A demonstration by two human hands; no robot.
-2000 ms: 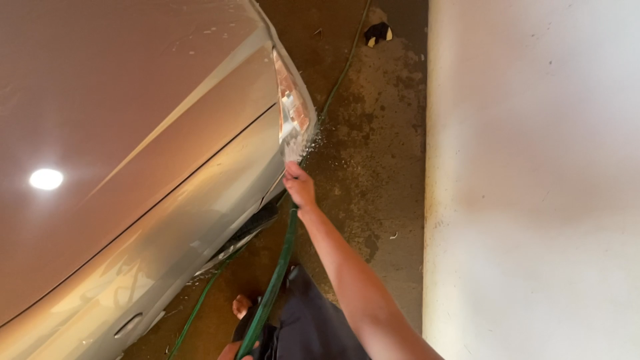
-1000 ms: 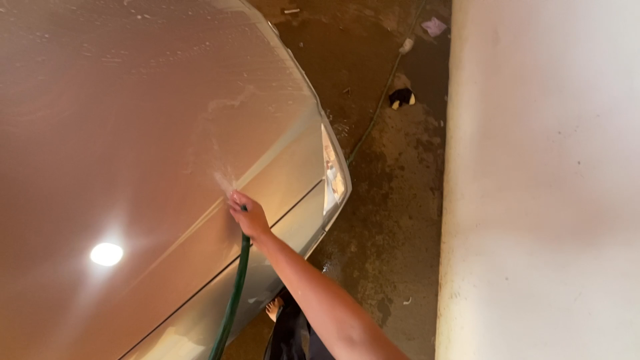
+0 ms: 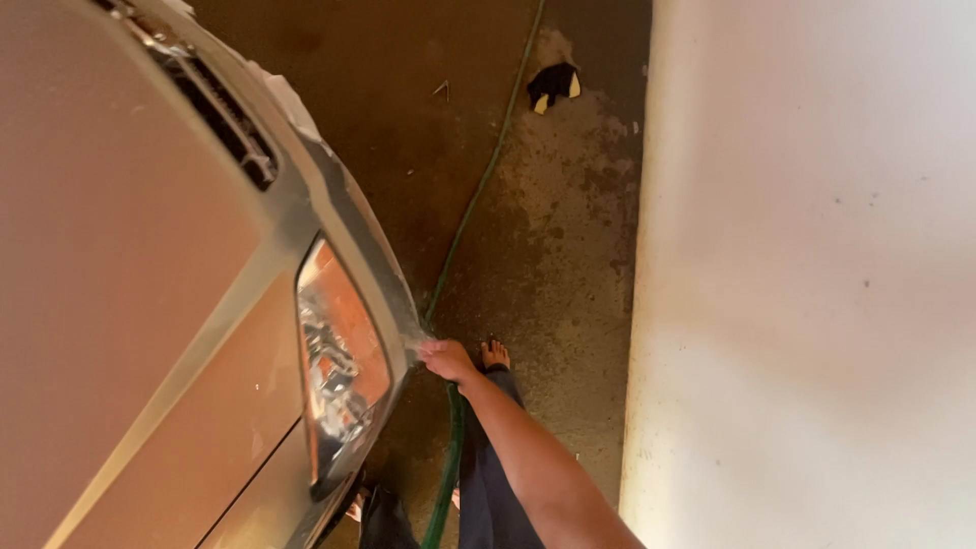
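My right hand grips the end of a green garden hose at the front corner of a car. A faint spray of water leaves the hose end toward the bumper. Left of the hand is the car's headlight, with an orange tint and clear reflective parts. Beyond it lie the hood and the dark front grille. The hose hangs from my fist down past my legs. My left hand is out of view.
A pale, smooth surface rises along the right side. On the wet concrete floor lie more green hose and a black thing with pale yellow parts. A bare foot stands just beyond my right hand. Other feet and dark trousers show below.
My right hand has moved with the hose from over the hood to the front bumper corner. The view has shifted, bringing the grille and more of the headlight into sight.
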